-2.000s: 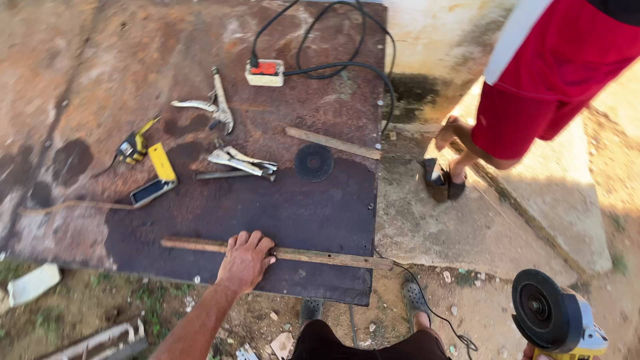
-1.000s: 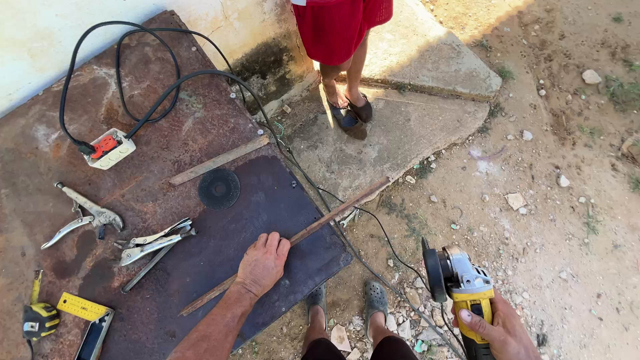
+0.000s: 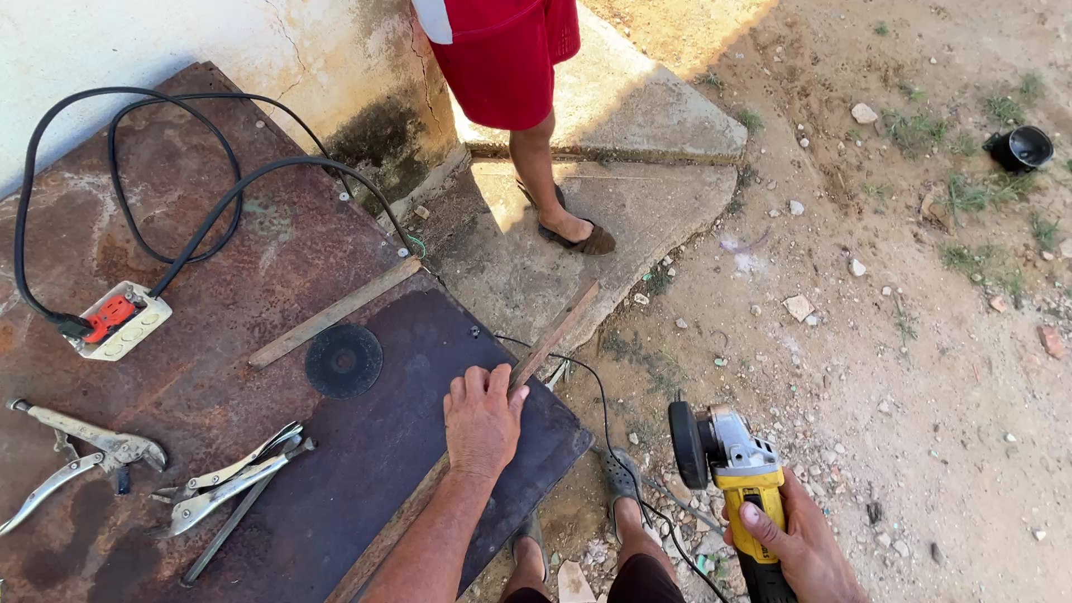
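Observation:
My left hand (image 3: 483, 419) grips a long, narrow bar (image 3: 554, 332), wood or rusty metal, which lies across the corner of a rusty metal-topped table (image 3: 276, 197) with its far end jutting past the edge. In my right hand (image 3: 796, 536) is a yellow and black angle grinder (image 3: 749, 494), held off the table's right side, its disc side facing left. A loose black disc (image 3: 343, 361) lies flat left of my left hand, beside a shorter flat strip (image 3: 335, 312). Two pairs of locking pliers (image 3: 105, 444) (image 3: 230, 481) rest at the lower left, one over a thin metal rod (image 3: 230, 528).
A white outlet box (image 3: 126, 322) with a black cable (image 3: 239, 188) sits on the table's left. Another person (image 3: 540, 180) stands on the concrete slab (image 3: 670, 201) beyond the corner. A thin cord (image 3: 605, 402) hangs near my feet. Stones and a black pot (image 3: 1019, 149) are on the dirt.
The view has turned markedly. The bar, still under my left hand, has swung to a slant across the table corner. The other person's feet have moved apart since one second ago.

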